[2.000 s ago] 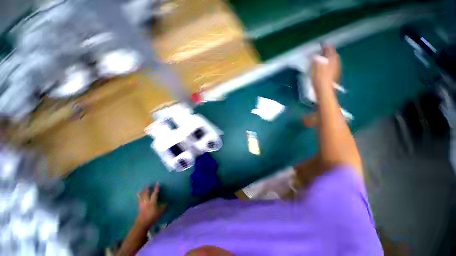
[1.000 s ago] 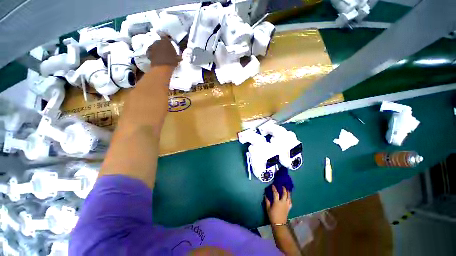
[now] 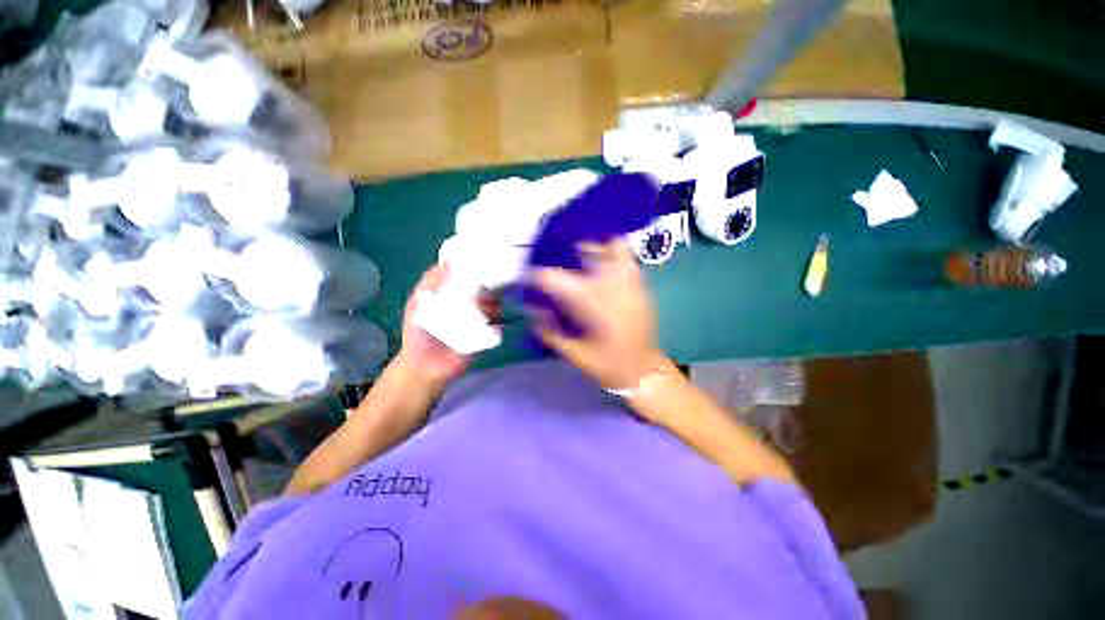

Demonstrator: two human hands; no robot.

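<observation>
A white security camera (image 3: pixel 499 230) is held above the green bench in front of my chest. My left hand (image 3: pixel 434 325) grips its near end, at the bracket side. My right hand (image 3: pixel 596 313) holds the crumpled dark blue-purple cloth (image 3: pixel 596 220) against or just over the camera's right side. The hand and cloth are blurred and hide part of the camera. Which face of the camera is turned up cannot be told.
Two white dual-lens cameras (image 3: pixel 731 204) stand just right of the cloth. Further right are a yellow-handled tool (image 3: pixel 817 267), white tissue (image 3: pixel 886 199), an orange-brown bottle (image 3: pixel 1003 265) and another white camera (image 3: pixel 1030 184). Bagged cameras (image 3: pixel 261 273) fill the left. Cardboard (image 3: pixel 509 103) lies beyond.
My left hand has come back from the camera heap and now holds a camera near my body. My right hand has lifted the cloth from the bench and moved left to that camera.
</observation>
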